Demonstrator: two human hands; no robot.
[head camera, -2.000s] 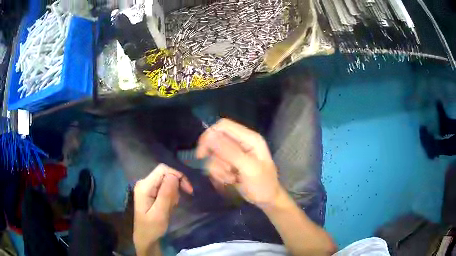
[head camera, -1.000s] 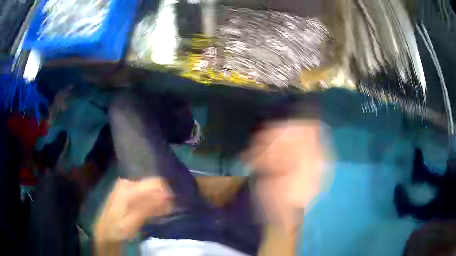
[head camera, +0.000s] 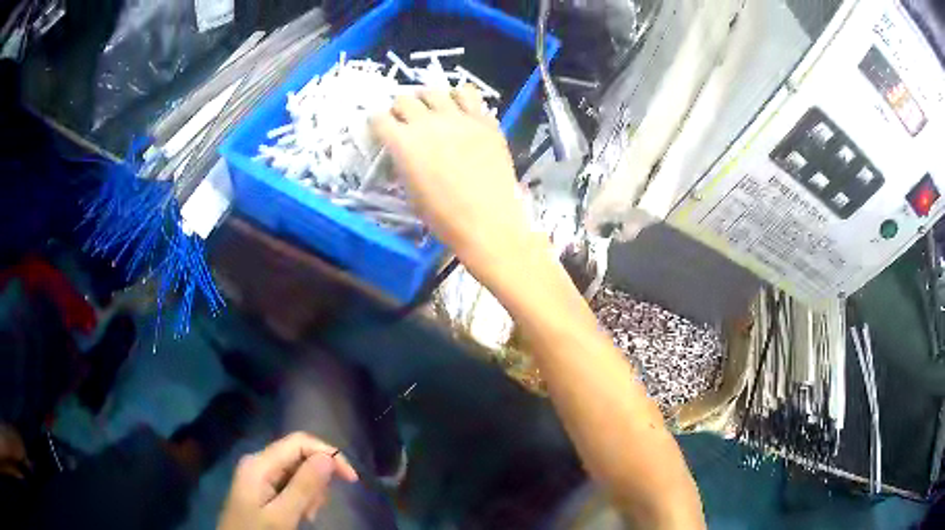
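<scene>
The blue parts bin (head camera: 321, 230) holds a heap of short white tubes (head camera: 337, 119). My right hand (head camera: 440, 135) is over the bin with its fingertips down at the white tubes; whether it grips one is hidden. My left hand (head camera: 285, 481) is low at the left, over my lap, with thumb and fingers pinched together. A thin dark wire lead (head camera: 336, 452) shows at its fingertips, and a faint thin line continues up and right of it. The rest of what it may hold is hidden.
A grey-white machine (head camera: 772, 197) with keypad and lit red switch stands right. Small metallic pieces (head camera: 663, 352) lie below it. Pale strips (head camera: 793, 373) are stacked beside them. Blue-wired strips (head camera: 171, 238) hang over the edge left of the bin. A clear plastic bag (head camera: 155, 62) lies upper left.
The view has swung left and up, bringing the bin and machine into view. My right hand has moved from over the lap to the bin. My left hand remains low over the lap.
</scene>
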